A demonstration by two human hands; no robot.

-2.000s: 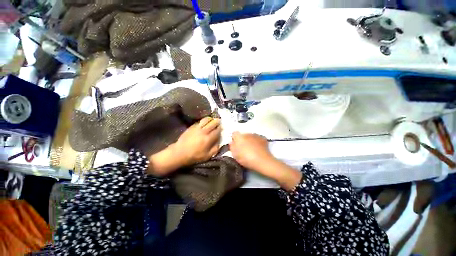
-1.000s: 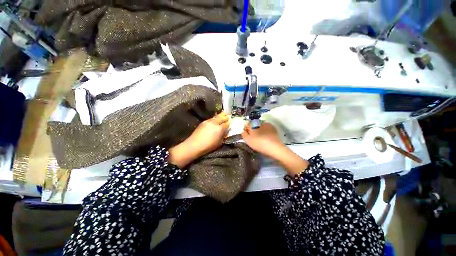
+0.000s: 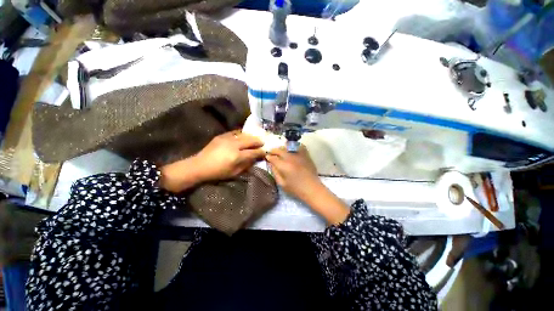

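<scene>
Brown speckled fabric (image 3: 176, 115) lies left of the sewing machine's needle area, with a corner hanging over the table's front edge. White lining (image 3: 146, 70) lies on its upper left part. My left hand (image 3: 228, 157) grips the fabric's edge just in front of the presser foot area (image 3: 276, 129). My right hand (image 3: 294, 173) pinches the white edge beside it, fingertips close to my left hand's. The white sewing machine (image 3: 376, 91) with a blue stripe stands behind and to the right. The needle tip and exact stitching point are hidden.
A white tape roll (image 3: 454, 193) with a brown stick (image 3: 485, 212) across it lies at the table's right end, beside an orange-handled tool (image 3: 489, 189). A brown fabric heap (image 3: 158, 15) is behind. Brown cardboard (image 3: 64, 67) lies at the left.
The view has shifted, so table and machine sit differently in frame. My hands stay near the presser foot; my right fingertips are now closer to my left hand.
</scene>
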